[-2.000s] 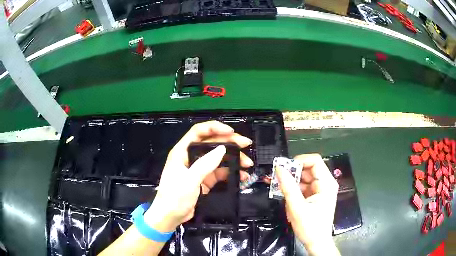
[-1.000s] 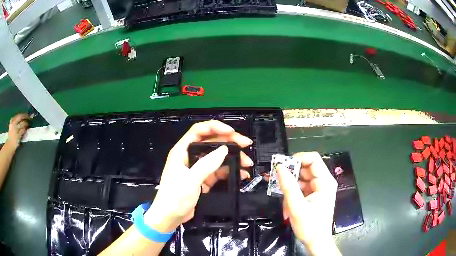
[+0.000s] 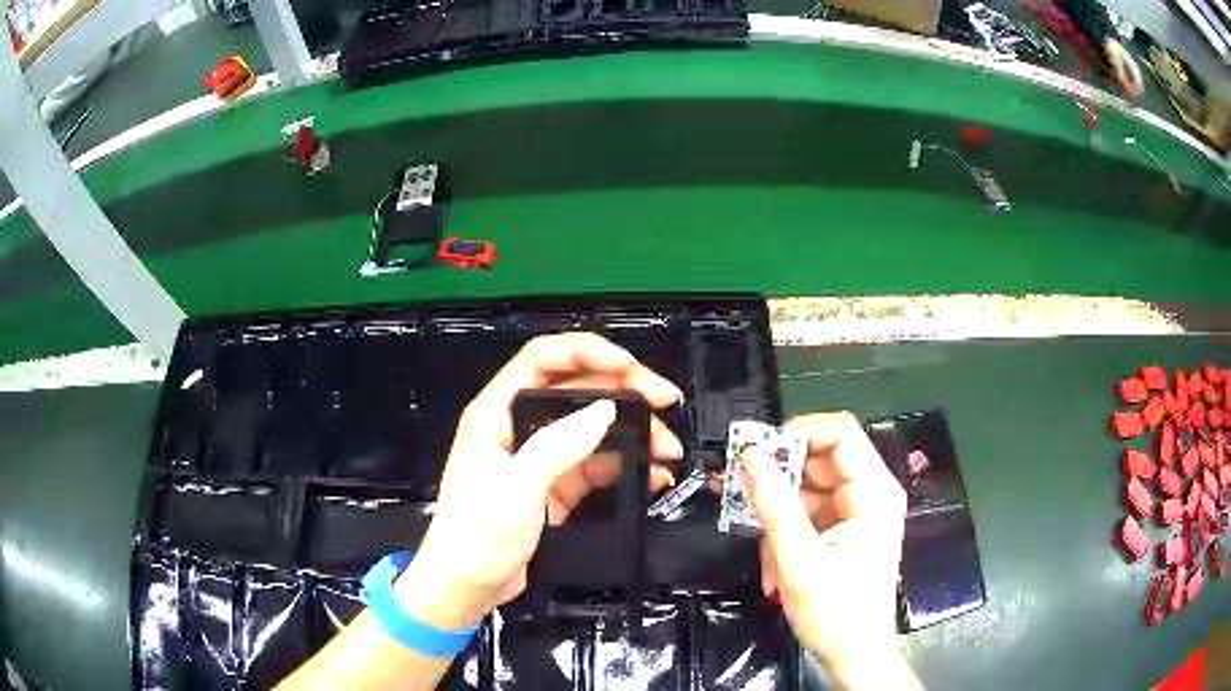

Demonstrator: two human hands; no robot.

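Note:
My left hand, with a blue band at the wrist, holds a black plastic housing upright over the tray, thumb on its upper part. My right hand pinches a white circuit board between thumb and fingers, to the right of the housing and apart from it. A small white part shows between the two, near the board's left side; whether a wire joins it to the board is hard to tell. The large glossy black blister tray lies under both hands; another housing sits in its upper right pocket.
Beyond the tray, the green belt carries a part-built unit, a red frame and a wired part. A glossy black slab lies right of the tray, red parts farther right. A metal post stands left.
The parts on the belt have moved left. The small white part has shifted slightly beside the board. Another person's hand showed at the left edge a second ago and is gone. My hands have barely moved.

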